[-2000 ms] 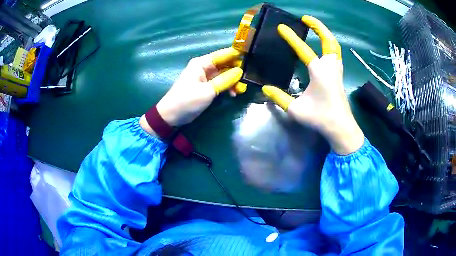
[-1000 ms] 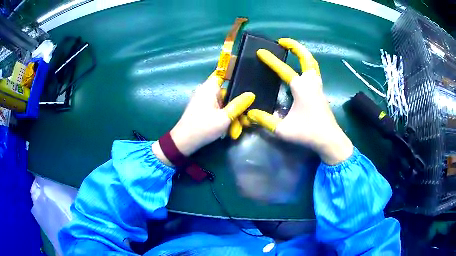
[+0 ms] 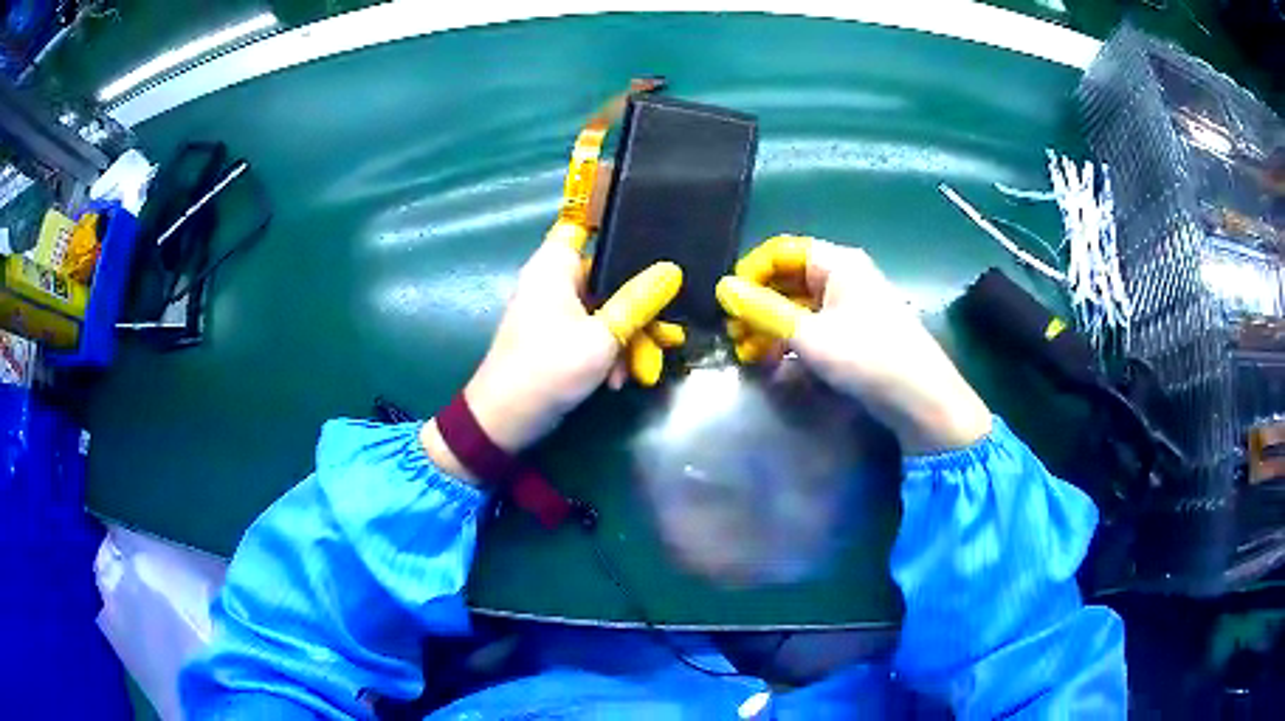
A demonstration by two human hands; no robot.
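A dark rectangular LCD panel (image 3: pixel 682 197) is held above the bench, its face towards me. An orange flex cable (image 3: pixel 584 172) runs along its left edge and curls at the top. My left hand (image 3: pixel 571 317), with yellow finger cots, grips the panel's lower left, thumb on its face. My right hand (image 3: pixel 832 317) is at the panel's lower right corner with fingertips bent together; whether they pinch the panel or something small cannot be told. A shiny clear plastic patch (image 3: pixel 747 486) lies below the hands.
Black frames (image 3: pixel 181 268) lie at the left beside a blue bin (image 3: pixel 110 289) with yellow items. At the right are white strips (image 3: pixel 1092 254), a black handheld tool (image 3: pixel 1017 313) and stacked clear trays (image 3: pixel 1177 211). A thin cord runs from my left wrist strap (image 3: pixel 472 440).
The panel has moved left and down and now stands more upright in view. My right fingers have left its face and upper right edge and closed together near its lower right corner.
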